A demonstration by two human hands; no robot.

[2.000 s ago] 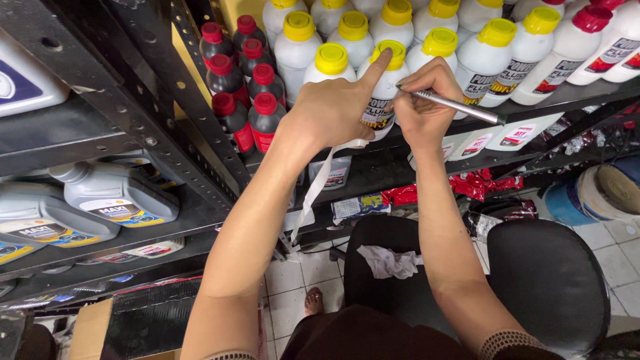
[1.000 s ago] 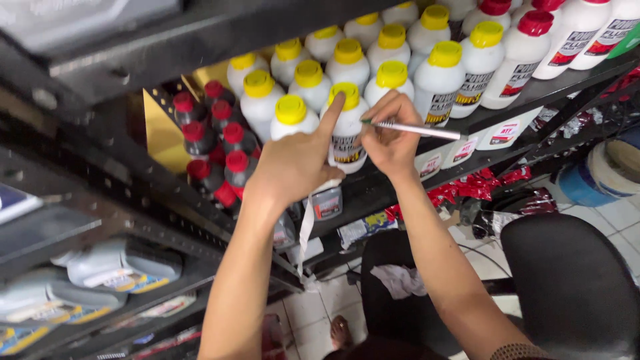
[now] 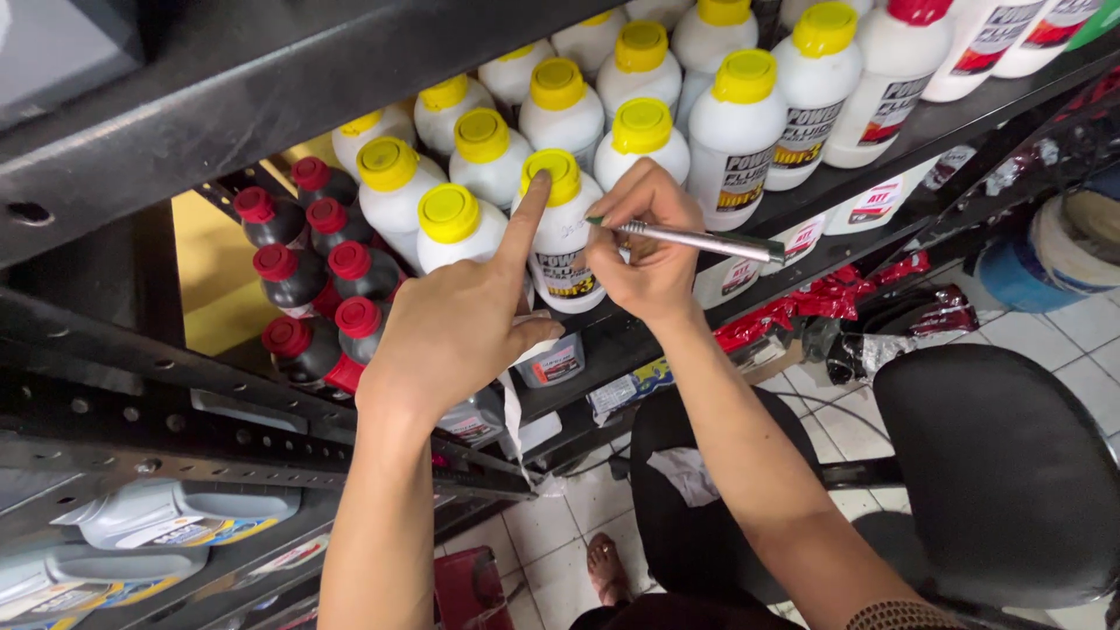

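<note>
A white brake fluid bottle with a yellow cap (image 3: 564, 223) stands at the front edge of the shelf, with faint handwriting on its shoulder. The index finger of my left hand (image 3: 464, 324) rests on its cap; the other fingers are partly hidden beside the bottle, near a white paper strip (image 3: 512, 416) hanging down. My right hand (image 3: 652, 236) grips a silver pen (image 3: 700, 240), its green tip at the bottle's shoulder. More white bottles with yellow caps (image 3: 735, 136) surround it.
Dark bottles with red caps (image 3: 278, 276) stand at the left. A black metal shelf beam (image 3: 219, 114) crosses the upper left. Below are a black office chair (image 3: 997, 472), grey oil jugs (image 3: 184, 516), a crumpled cloth (image 3: 684, 475) and a bucket (image 3: 1019, 271).
The view has shifted, bringing the upper shelf beam in. Both hands stay at the same bottle, the left finger on its cap and the pen in the right hand.
</note>
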